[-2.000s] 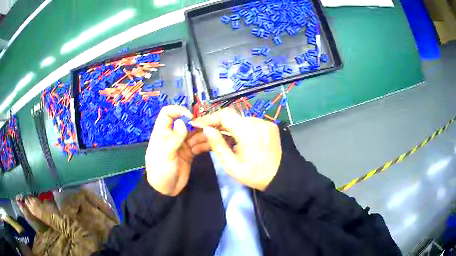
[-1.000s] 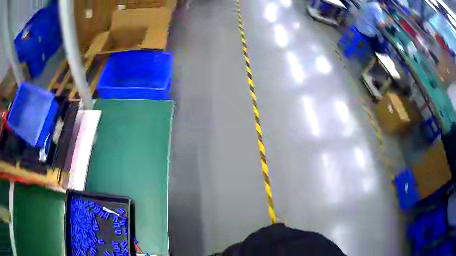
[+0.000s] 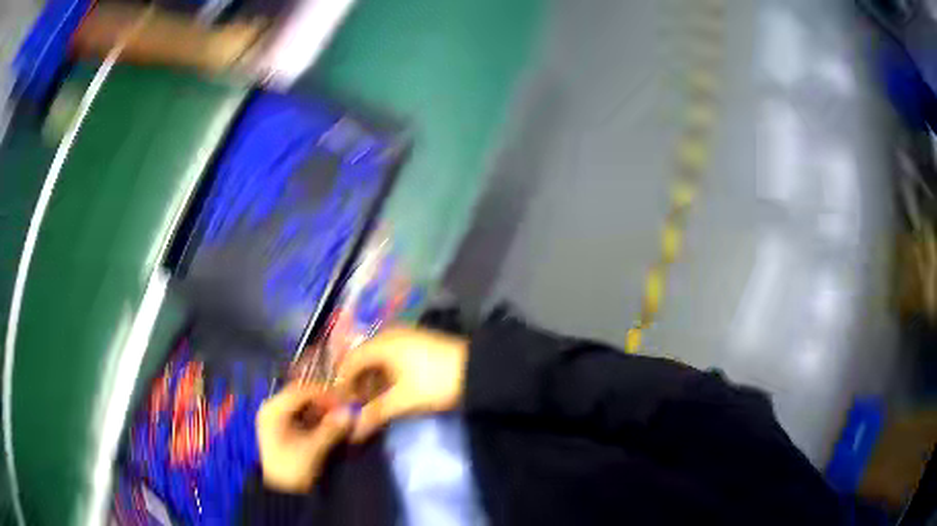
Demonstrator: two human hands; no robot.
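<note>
The view is strongly blurred. My left hand (image 3: 296,436) and my right hand (image 3: 409,378) meet at the fingertips, low in the view, near the bench edge. A small blue piece (image 3: 354,408) shows between the fingertips; whether a red piece is joined to it cannot be told. A black tray (image 3: 231,293) with many blue pieces (image 3: 269,154) lies beyond my hands. A second heap of mixed red and blue pieces (image 3: 189,416) lies at the lower left, partly cut off by the frame's edge.
Loose red and blue pieces (image 3: 388,291) lie on the green bench (image 3: 452,92) along the tray's right side. Grey floor with yellow-black tape (image 3: 673,221) is to the right. A blue object (image 3: 855,442) and a brown box (image 3: 904,457) stand at the lower right.
The view swung right to the aisle, then back part way to the bench. My hands, out of sight one second ago, show again, still together at the fingertips.
</note>
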